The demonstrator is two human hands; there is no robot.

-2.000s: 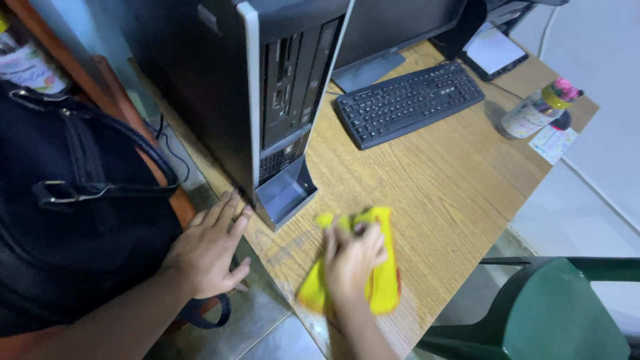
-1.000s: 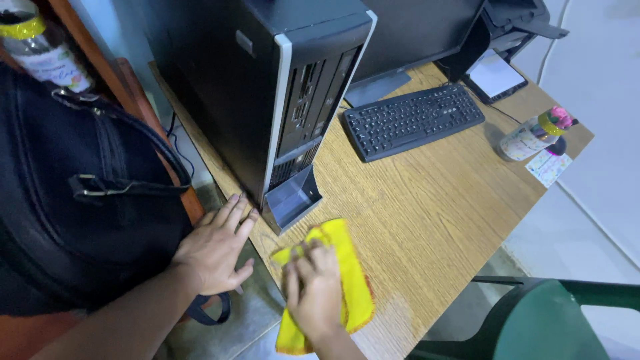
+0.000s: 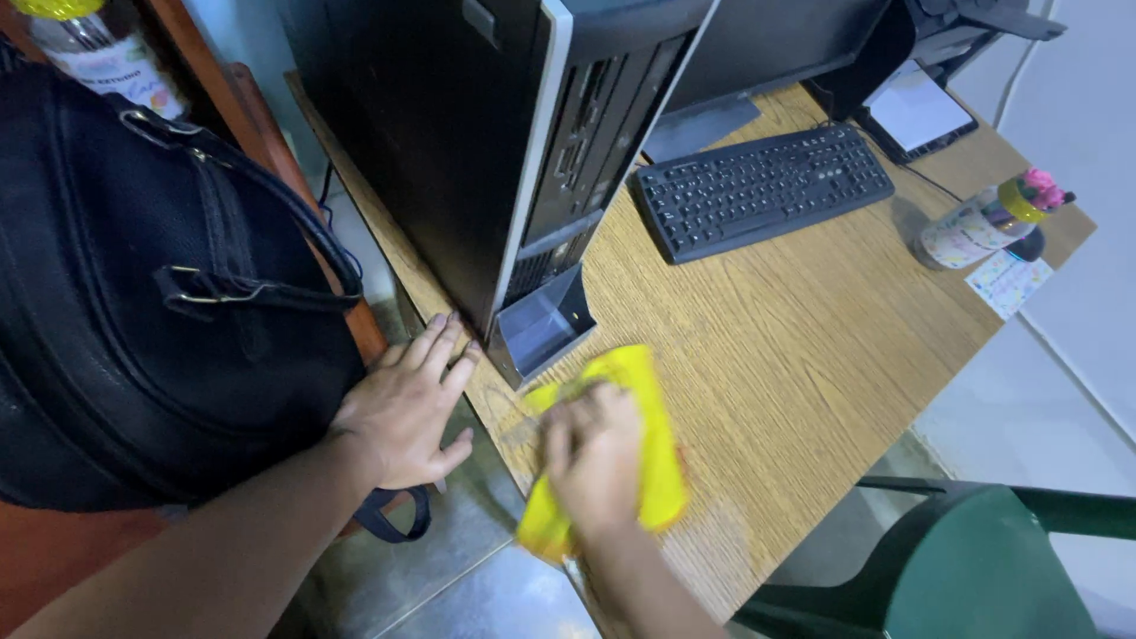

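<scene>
My right hand (image 3: pixel 593 448), somewhat blurred, grips a yellow cloth (image 3: pixel 661 475) against the wooden desk (image 3: pixel 799 382), close to the near corner. Part of the cloth hangs over the desk's edge. My left hand (image 3: pixel 413 404) holds nothing; its spread fingertips rest on the desk's left edge beside a black desktop computer tower (image 3: pixel 426 160). At the foot of the tower's front sits a small dark open tray (image 3: pixel 546 333), just above the cloth.
A black keyboard (image 3: pixel 768 191) lies before the monitor (image 3: pixel 781 40). Farther right are a tablet-like device (image 3: pixel 919 106), a decorated jar with pens (image 3: pixel 967 226) and a card (image 3: pixel 1010 282). A black bag (image 3: pixel 160 337) stands left, a green plastic chair (image 3: pixel 985 568) lower right.
My right hand has moved with the cloth, first left toward the desk's edge, then back a little right and up toward the tray. My left hand has stayed at the edge.
</scene>
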